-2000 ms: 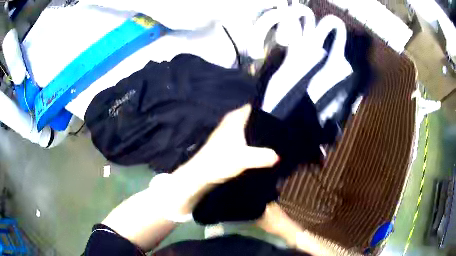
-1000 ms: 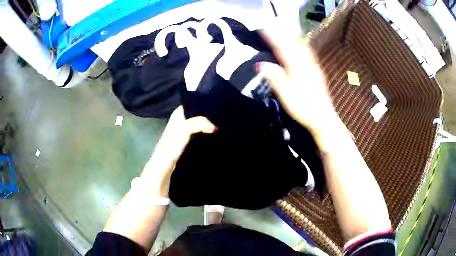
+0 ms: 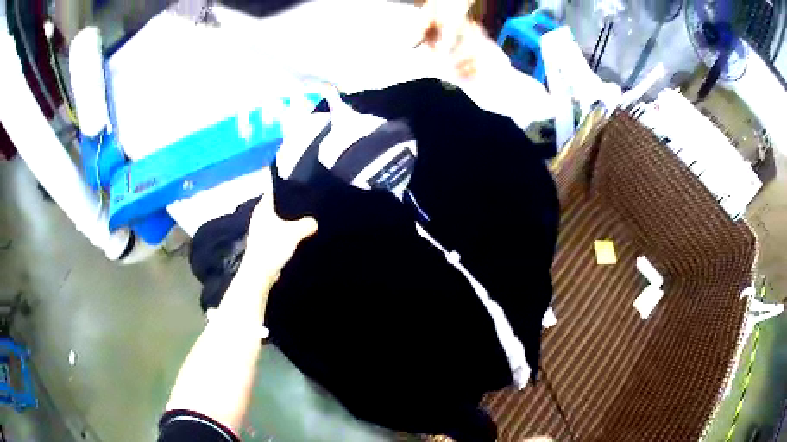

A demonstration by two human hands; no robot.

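A black garment (image 3: 371,285) with a white-lined inside, a dark neck label and a white strip down its opening hangs over the table's front edge. My left hand (image 3: 278,237) grips its left edge, thumb on top of the cloth. Another dark garment (image 3: 216,250) lies under it at the left. My right hand is not clearly in view; only a small skin-coloured patch shows at the bottom edge, right of centre.
A brown woven basket (image 3: 690,345) stands at the right, with a yellow paper (image 3: 605,252) and white papers (image 3: 649,301) inside. A blue strip (image 3: 203,173) runs along the white table's edge. Green floor shows at the lower left.
The black garment has been spread wider, and its neck label and white strip now show. My right hand has left the cloth and dropped out of view. My left hand has moved left.
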